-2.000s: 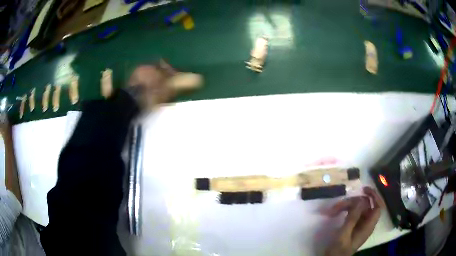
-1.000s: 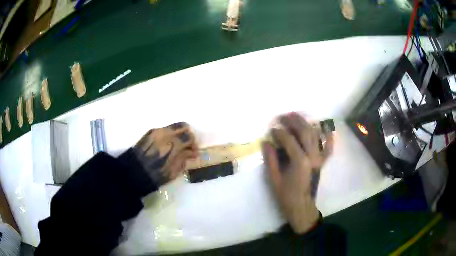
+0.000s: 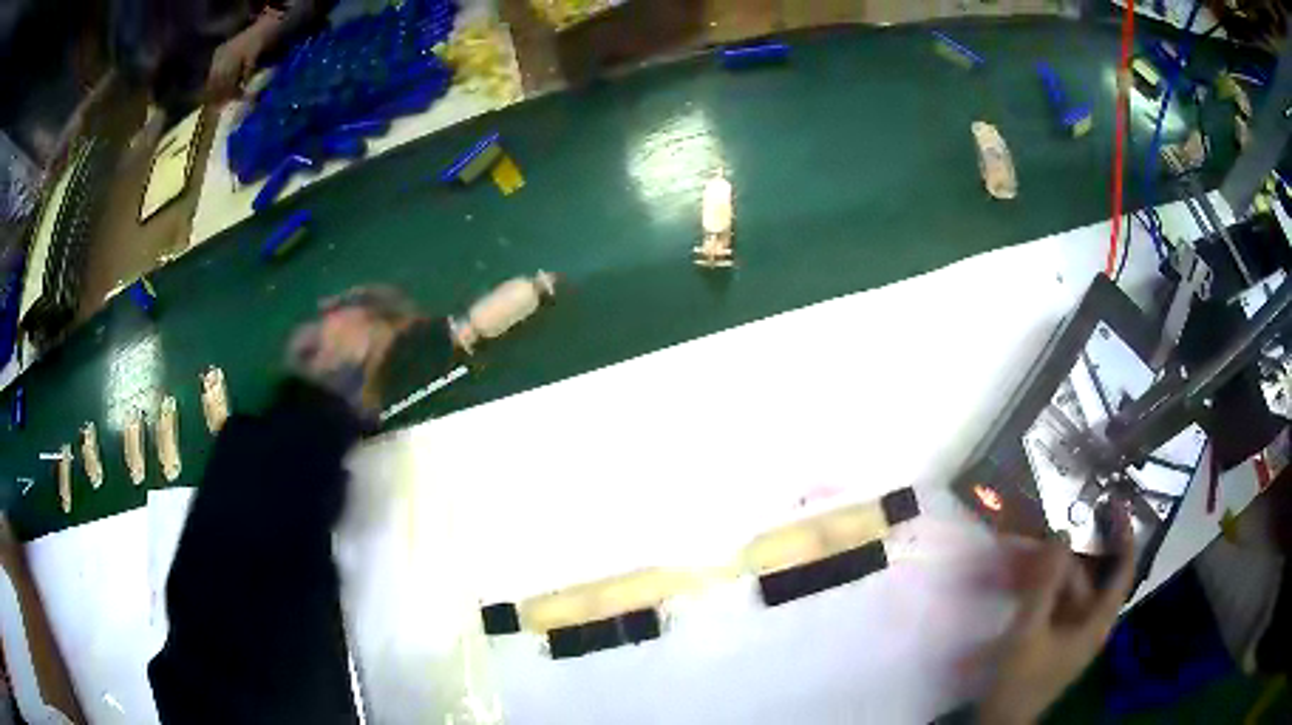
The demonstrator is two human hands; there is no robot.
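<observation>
My left hand (image 3: 347, 340) is blurred over the green belt. A tan housing (image 3: 503, 309) lies slanted just right of its fingers; whether they touch it is unclear. My right hand (image 3: 1049, 616) is blurred at the dispenser (image 3: 1084, 439), its fingertips by the shiny plate; what it holds cannot be told. On the white top, a tan strip-like piece (image 3: 602, 601) shows at the left work spot and another (image 3: 815, 538) at the right one. Black blocks (image 3: 823, 572) edge them. No disc can be made out on either.
More housings lie on the belt (image 3: 595, 184): several at far left, one at centre (image 3: 717, 220), one at right (image 3: 995, 160). Scattered blue parts and a white strip (image 3: 425, 392) are also there. A blue pile (image 3: 340, 92) lies beyond. A red hose (image 3: 1119, 142) hangs near the dispenser.
My left hand has moved from the left work spot out over the belt. My right hand has moved from the right work spot to the dispenser. The camera view has shifted.
</observation>
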